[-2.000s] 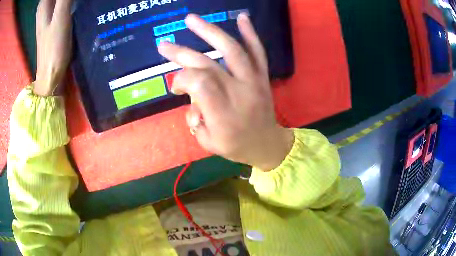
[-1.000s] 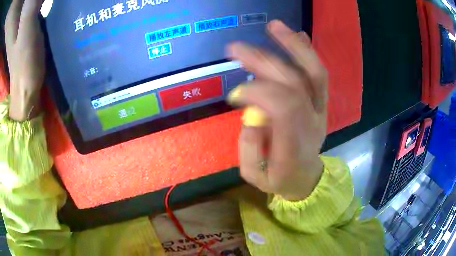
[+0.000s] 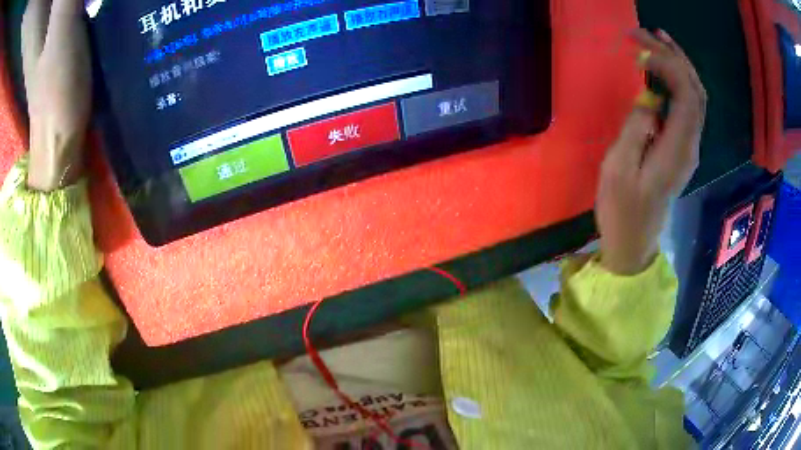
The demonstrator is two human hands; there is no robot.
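A tablet with a lit test screen lies on an orange-red foam pad, green, red and grey buttons along its bottom. My left hand is at the tablet's left edge, its fingers cut off by the top of the picture; its grip cannot be made out. My right hand is raised over the pad's right side, away from the tablet, fingers bent, with yellow bands on the fingers. Whether it holds anything is unclear. A red headset cord hangs over my chest; its plug is not visible.
Another orange-red pad with a dark tablet is at the right edge. The dark green bench surface shows between the pads. A dark rack-like object with red-framed items stands at lower right.
My right hand has moved right, from over the screen to beside the tablet. The grey button is now uncovered. My left hand stays at the tablet's left edge. A second cord loop shows below the pad.
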